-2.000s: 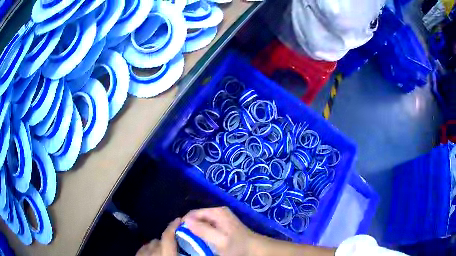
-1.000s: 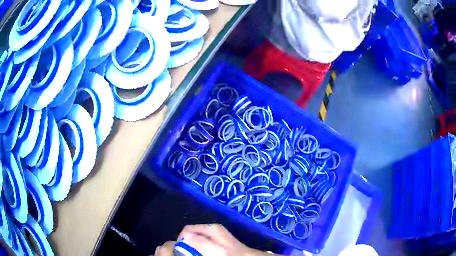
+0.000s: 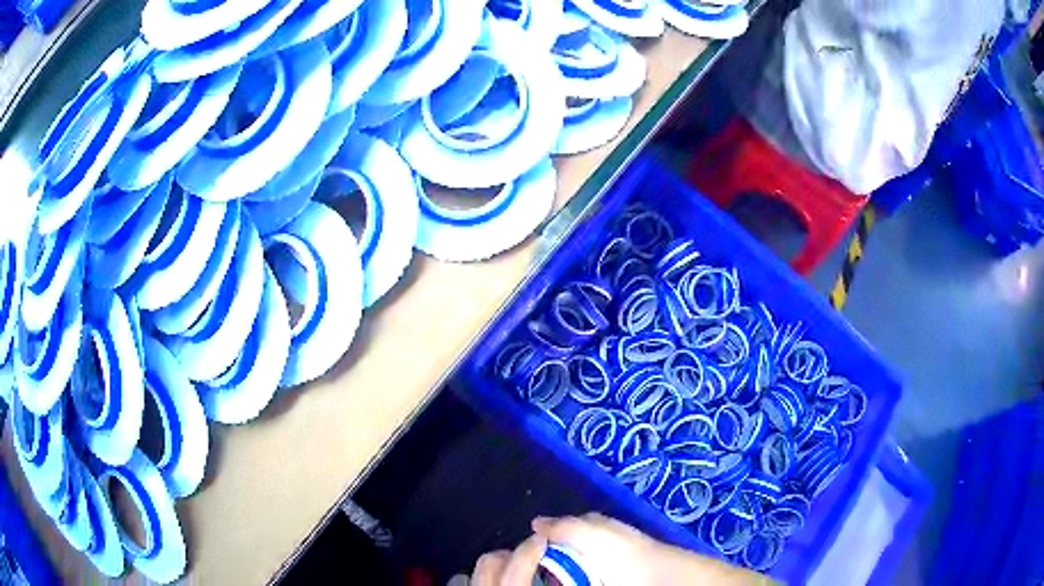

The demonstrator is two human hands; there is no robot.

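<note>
My right hand (image 3: pixel 624 556) is at the bottom edge, its forearm coming in from the right. Its fingers close on a ring with a blue band (image 3: pixel 566 563), cut off by the frame, so whether it has a wide brim cannot be told. My left hand (image 3: pixel 504 567) shows only as fingers at the ring's left side, mostly cut off. Loose collar rings (image 3: pixel 685 375) lie jumbled in a deep blue bin (image 3: pixel 853 334) just above and right of my hands. Assembled rings (image 3: pixel 389 212), wide pale discs with blue collars, overlap on the bench at left.
The tan bench (image 3: pixel 343 395) has a raised edge running diagonally beside the bin. A dark green strip (image 3: pixel 624 160) borders its upper part. A red stool (image 3: pixel 778 195) and a person's pale clothing (image 3: pixel 876 92) are beyond the bin. A blue box with a white inside (image 3: pixel 876 521) adjoins the bin.
The view has shifted, so bench, bin and stool now appear further right. My hands stay low at the bottom edge around a ring. Less of the ring shows than two seconds ago.
</note>
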